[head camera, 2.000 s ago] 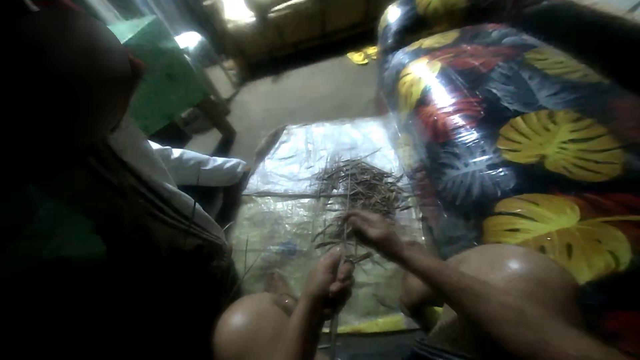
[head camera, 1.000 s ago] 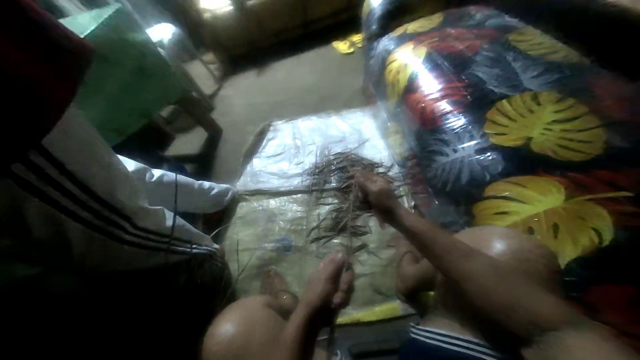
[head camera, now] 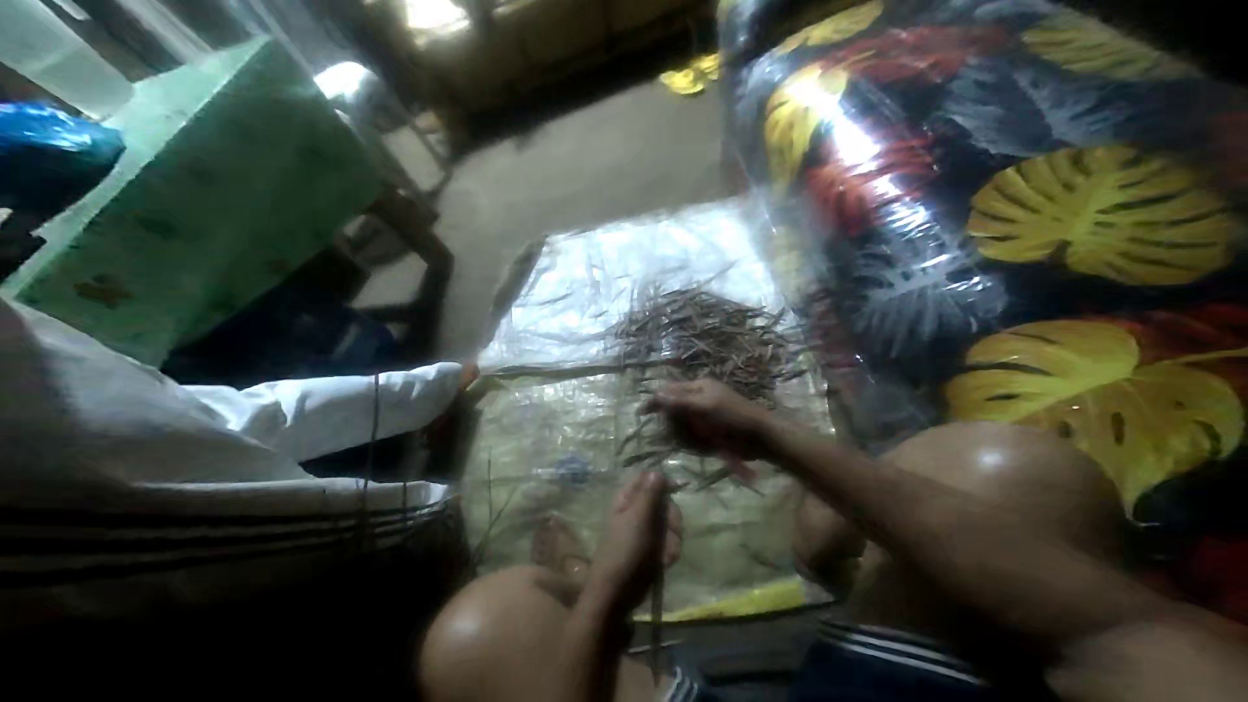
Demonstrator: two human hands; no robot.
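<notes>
My left hand [head camera: 639,531] is closed around a thin dark stalk [head camera: 657,624], whose lower end hangs below the fist between my knees. Just above and to the right of it, my right hand [head camera: 707,417] is bent with its fingertips together, near the upper end of the stalk; blur hides whether it grips anything. Beyond my right hand lies a loose pile of dry brown stalks or leaf pieces [head camera: 717,336] on a sheet of pale woven sacking [head camera: 546,419]. A few loose pieces lie between the two hands.
A plastic-covered seat with a leaf print [head camera: 916,195] stands along the right. At the left are a green table [head camera: 224,205] and a person in white striped clothing [head camera: 322,414], close to the sacking. Yellow footwear [head camera: 690,76] lies on the floor at the back.
My right hand has moved from over the pile back toward my left hand. The person at the left has shifted, and more of the green table shows. The view has turned somewhat.
</notes>
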